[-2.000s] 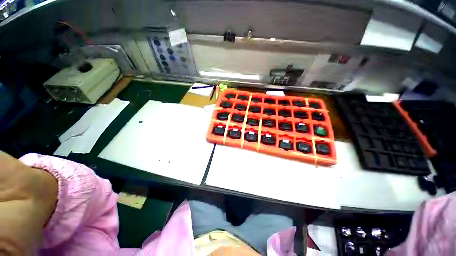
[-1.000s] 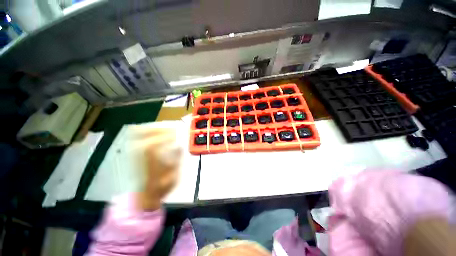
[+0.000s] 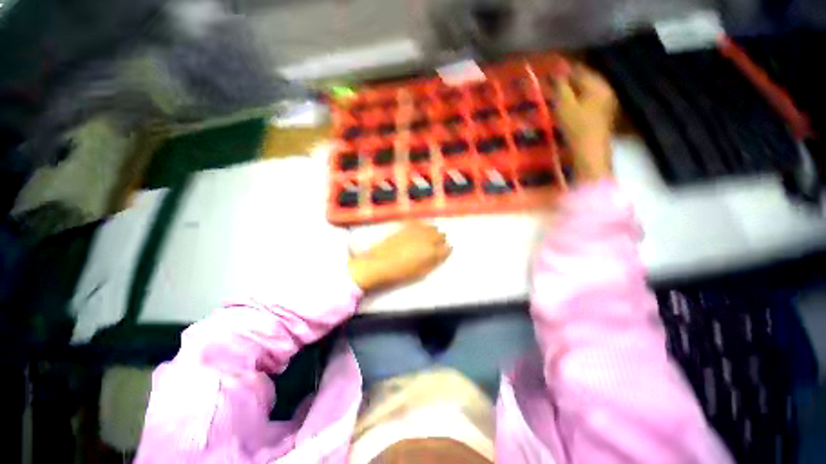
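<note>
The red-orange foam tray [image 3: 435, 216] lies on the bench, with black watch units [image 3: 384, 190] in its pockets, some bearing white labels. My right hand [image 3: 587, 104] is over the tray's right end, fingers at the pockets there; blur hides whether it grips a unit. My left hand [image 3: 400, 256] rests low over the white work mat [image 3: 489, 258], just in front of the tray's near edge. Its fingers are curled and I cannot tell whether it holds anything. The whole view is blurred.
Black blister trays [image 3: 697, 118] lie right of the orange tray, with a red-orange strip [image 3: 768, 83] among them. White sheets [image 3: 217, 236] lie at the left on the green mat [image 3: 208, 154]. A small green object [image 3: 344, 92] is at the tray's far left corner.
My left hand has moved right to the front of the tray. My right hand has come from the lower right up to the tray's right end. The camera view has shifted.
</note>
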